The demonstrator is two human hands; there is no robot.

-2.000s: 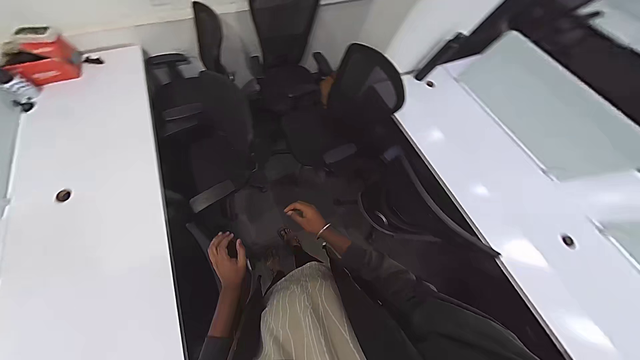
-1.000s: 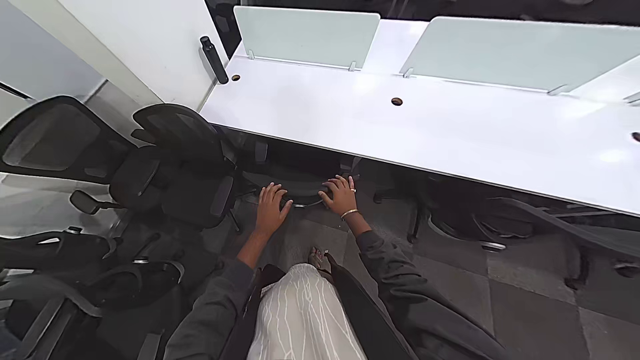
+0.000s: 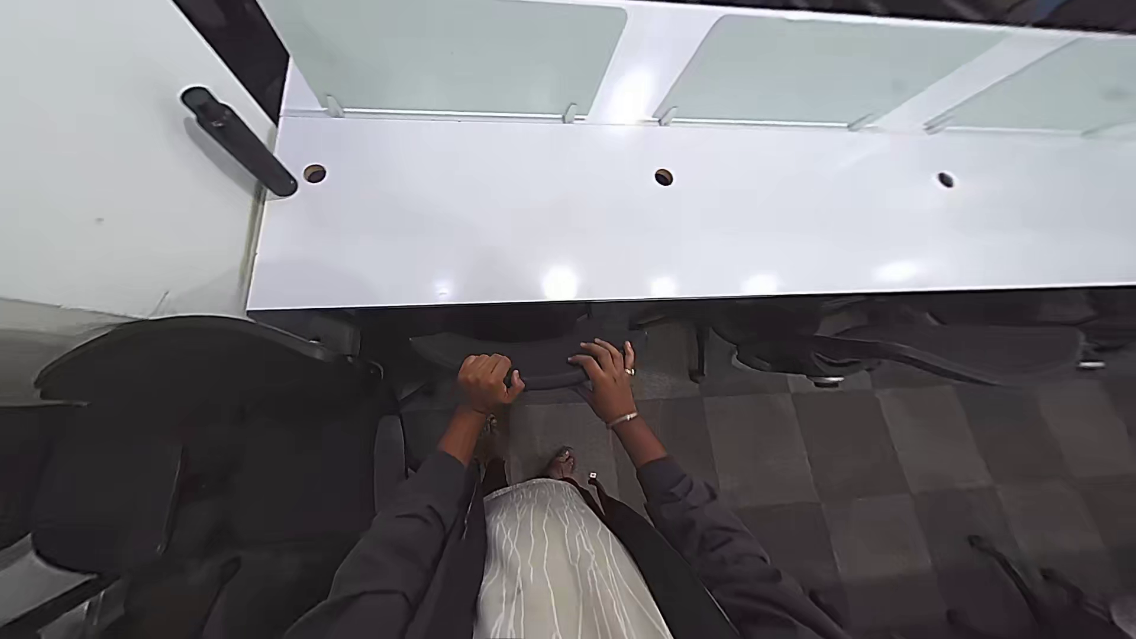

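A black office chair's backrest (image 3: 550, 377) is in front of me, at the near edge of the long white desk (image 3: 497, 226). My left hand (image 3: 486, 383) is closed around the left part of its top edge, with the thumb toward the middle. My right hand (image 3: 607, 380), with a ring and a bracelet, lies over the right part of the same edge, its fingers bent on it. The chair's seat and base are mostly hidden beneath the desk and behind the backrest.
Black office chairs (image 3: 266, 426) crowd the left. More chairs (image 3: 958, 351) stand under the desk on the right. A black bottle (image 3: 240, 142) is at the desk's left end by the white wall. Frosted dividers (image 3: 461, 58) line the desk's back. Dark carpet tiles (image 3: 852, 444) cover the floor.
The view has swung from the aisle between two desks to face one desk. Both hands, off any chair two seconds ago, are now on the chair's backrest; the left hand has closed on it.
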